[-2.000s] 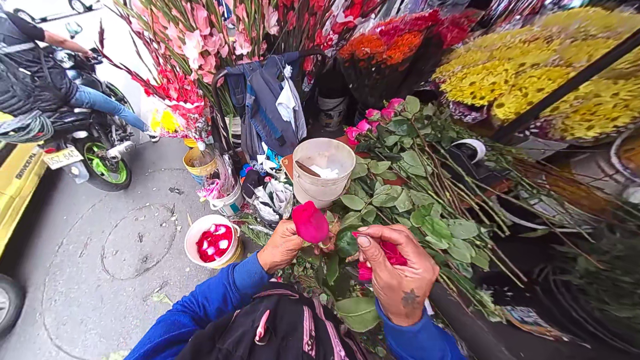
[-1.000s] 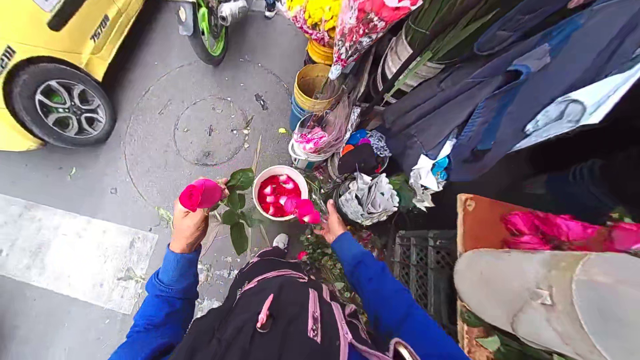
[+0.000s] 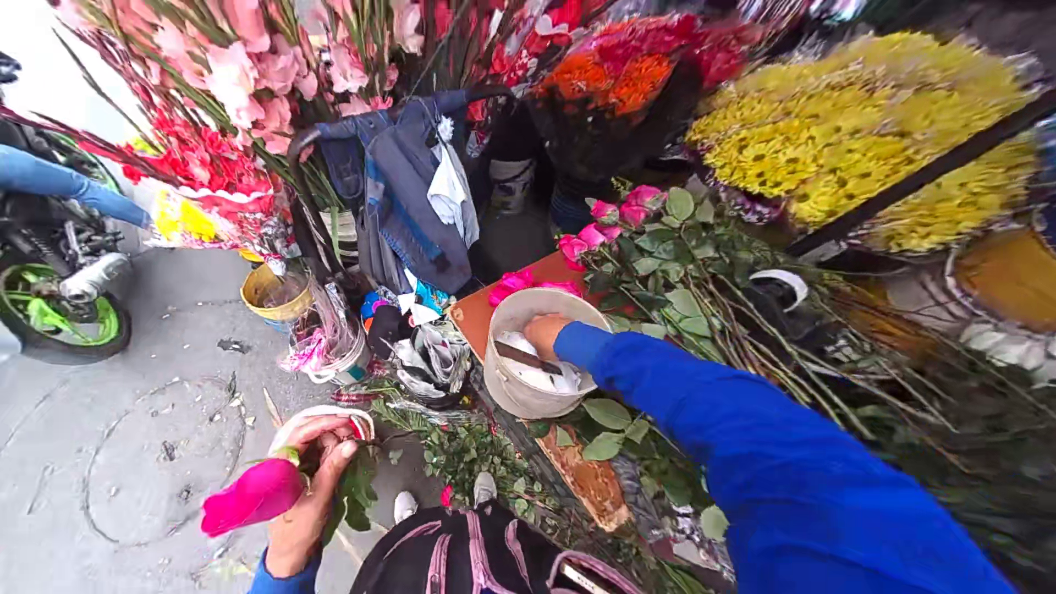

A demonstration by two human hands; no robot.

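Observation:
My left hand (image 3: 309, 491) grips a pink rose (image 3: 254, 497) just below its bloom, with green leaves hanging under the fingers. Behind that hand a small bucket (image 3: 363, 421) shows only its rim and a bit of red. My right hand (image 3: 546, 334) reaches down into a whitish plastic bucket (image 3: 528, 396); its fingertips are hidden inside, so whether they hold anything cannot be told. White material and a brown, flat-bladed or stick-like object (image 3: 528, 357) lie in this bucket, close to the hand. Beyond the bucket are pink rose blooms (image 3: 516, 285) on a reddish-brown surface.
Long-stemmed roses (image 3: 701, 305) lie to the right, below yellow flowers (image 3: 874, 140). A dark jacket (image 3: 417, 190) hangs on a bar. Pink gladioli (image 3: 256, 70) and a yellow bucket (image 3: 276, 295) stand left, near a motorcycle (image 3: 62, 272). Cut leaves and stems (image 3: 478, 462) litter the ground by my feet.
A second ago my right hand was near the small bucket of red petals with pink blooms beside it; now it is inside the whitish bucket. The left hand still holds a rose. The view has swung right.

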